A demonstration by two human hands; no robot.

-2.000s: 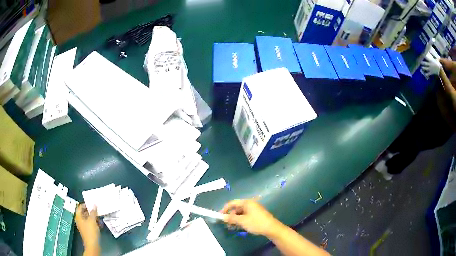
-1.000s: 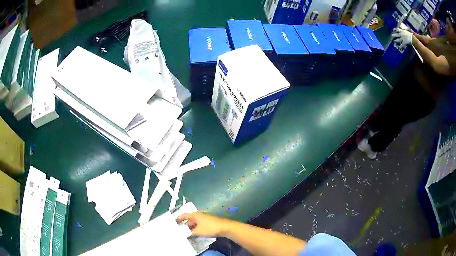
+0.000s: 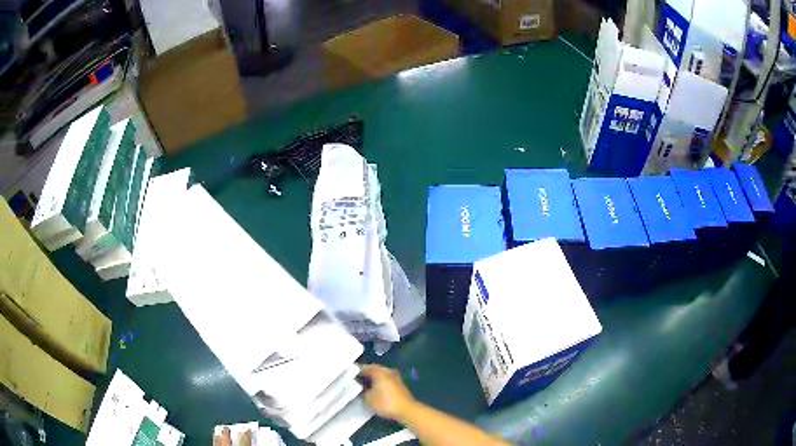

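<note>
A stack of long white retail boxes (image 3: 236,296) lies slanted before me, with open end flaps toward my right hand. My right hand (image 3: 386,394) is at the flap end of the stack, its fingertips touching the edge; whether they grip a box is unclear. My left hand (image 3: 234,438) is cut off by the bottom edge; only fingertips show, at small white leaflets (image 3: 264,434). A white strip (image 3: 391,438) lies by my right forearm. White bagged products (image 3: 349,244) lie beyond the stack.
Blue-topped boxes (image 3: 543,205) stand in a row at right, behind a white-and-blue box (image 3: 534,318). Black cords (image 3: 314,152) lie at the back. Green-and-white boxes (image 3: 74,179) and kraft cartons (image 3: 52,305) are at left. A person's dark-clothed leg (image 3: 761,327) shows at far right.
The view has tilted up. My right hand has moved from the near box at the bottom to the stack's flap end. My left fingertips have come back into view at the leaflets.
</note>
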